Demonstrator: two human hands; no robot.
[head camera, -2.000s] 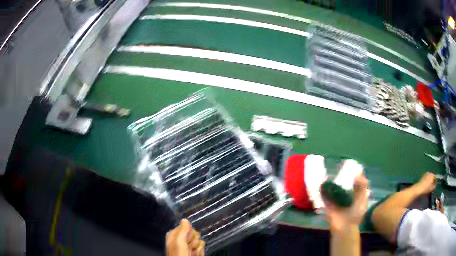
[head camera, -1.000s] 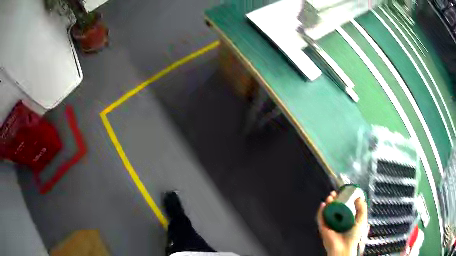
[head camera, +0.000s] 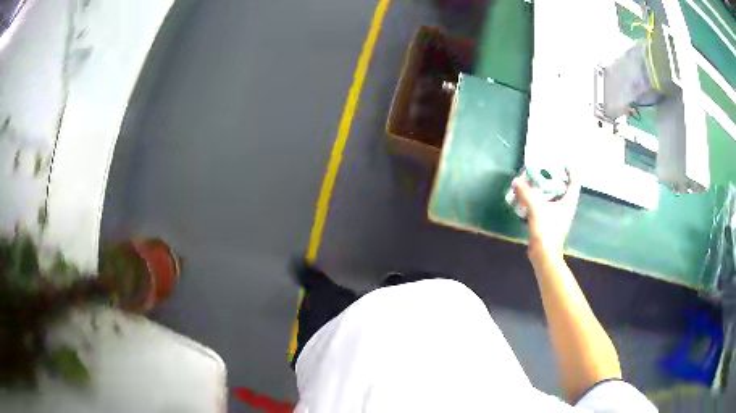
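My right hand (head camera: 549, 214) is closed around a solder reel (head camera: 546, 182) with a green and white round end and a dark centre hole. It holds the reel over the near part of the green bench (head camera: 484, 173), beside a large white flat frame (head camera: 557, 105). My bare forearm reaches up from the lower right. My left hand is not in view.
A brown open carton (head camera: 414, 145) stands on the floor behind the bench end. A yellow line (head camera: 331, 173) crosses the grey floor. A potted plant (head camera: 153, 274) and a white surface (head camera: 153, 363) are at the left. A blue object (head camera: 696, 347) is at the lower right.
The view has turned left, from the bench to its end and the floor. The right hand still holds the reel, now beside the white frame. The left hand has left the picture.
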